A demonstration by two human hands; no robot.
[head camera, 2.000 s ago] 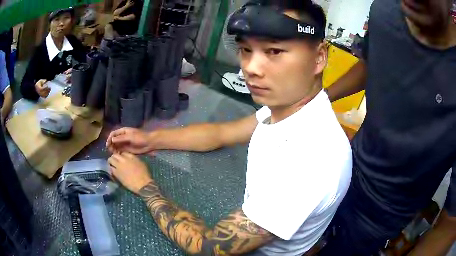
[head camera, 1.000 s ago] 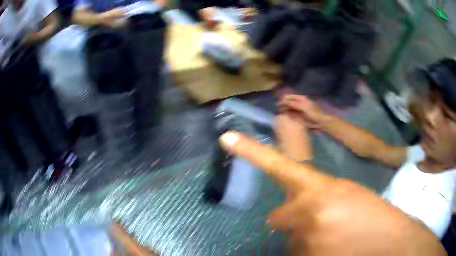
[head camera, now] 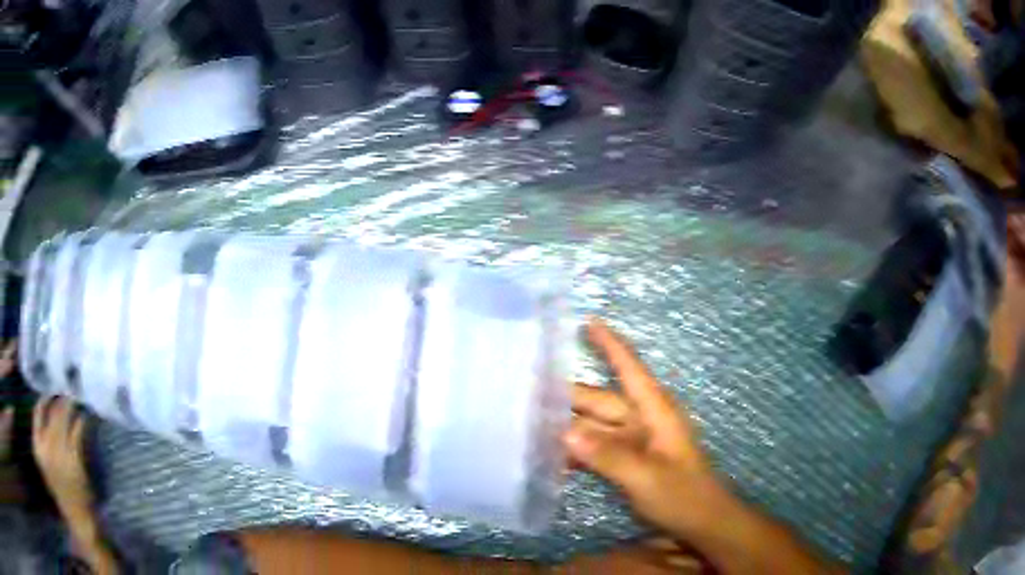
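A long row of frosted white covers (head camera: 354, 365) stands packed side by side, from the left edge to mid-picture. My right hand (head camera: 641, 432) is at the row's right end, index finger extended and other fingers bent, fingertips at or against the last cover. It holds nothing that I can see. A bare forearm, seemingly my left, crosses the bottom edge; its hand is cut off or hidden behind my right wrist, so its state cannot be told. The picture is blurred.
Bubble wrap (head camera: 719, 371) lies underneath. Behind are a white-and-black unit (head camera: 191, 118), dark sleeve columns (head camera: 731, 79) and wired round parts (head camera: 549, 97). Part-built units (head camera: 899, 303) lie right, brown paper (head camera: 944, 101) beyond. Another hand (head camera: 62, 449), apparently another person's, is far left.
The view has swung left and down onto the row of covers. My right hand, pointing towards the part-built units one second ago, is now at the row's right end.
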